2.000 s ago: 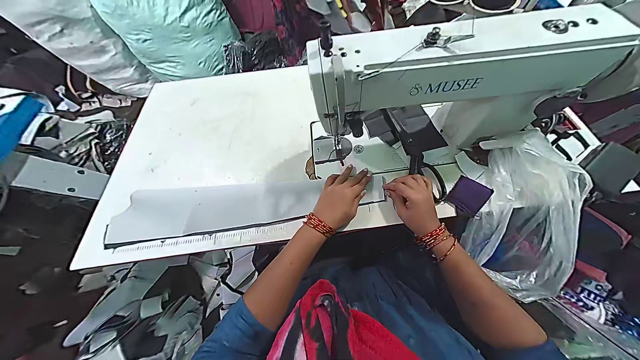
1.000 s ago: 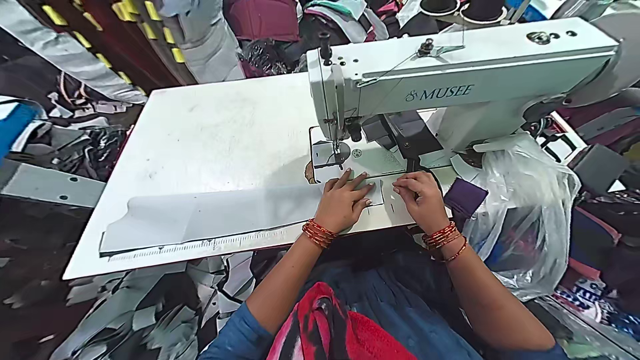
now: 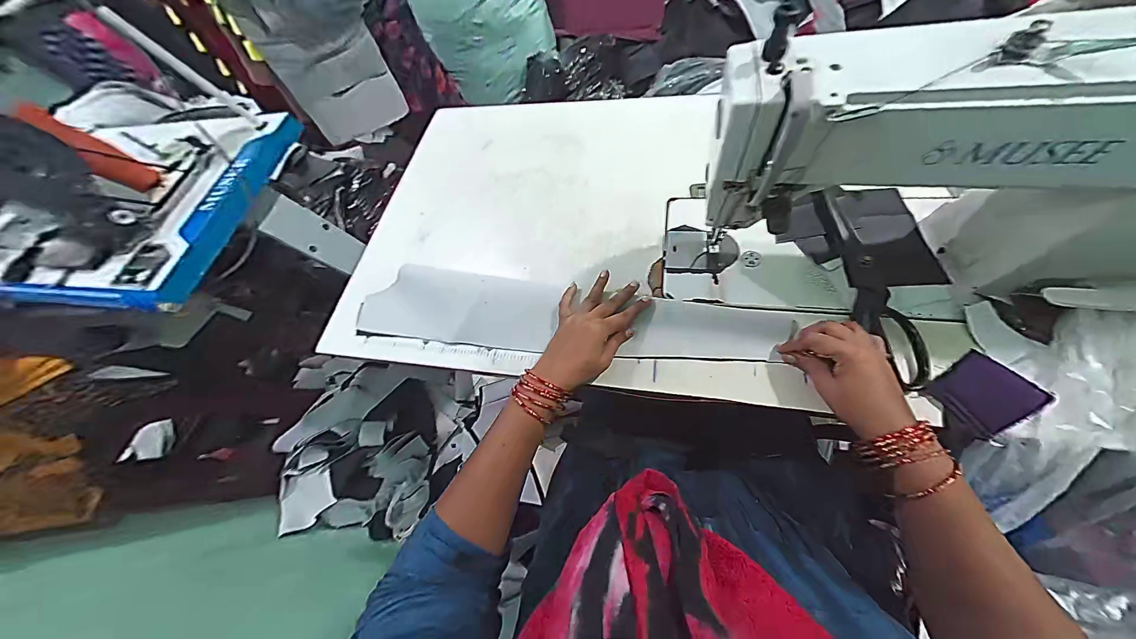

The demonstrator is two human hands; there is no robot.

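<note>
A long light-grey fabric strip (image 3: 479, 306) lies along the front of the white sewing table, with a dark layer showing at its lower edge. My left hand (image 3: 596, 328) rests flat on the strip, fingers spread. The thumb and fingers of my right hand (image 3: 834, 355) pinch the strip near its right end. Behind the strip stands a Musee sewing machine (image 3: 887, 133), its needle and presser foot (image 3: 715, 244) over the metal plate. Black-handled scissors (image 3: 907, 351) lie beside my right hand, partly hidden by it.
A printed measuring scale (image 3: 479, 353) runs along the table's front edge. At right are a purple fabric piece (image 3: 990, 393) and a clear plastic bag (image 3: 1047, 426). Fabric scraps (image 3: 382, 461) lie below the table. Another machine table with a blue edge (image 3: 213, 209) stands at left.
The view has swung left. My left hand has moved left along the strip and its fingers have spread. My right hand remains at the strip's right end.
</note>
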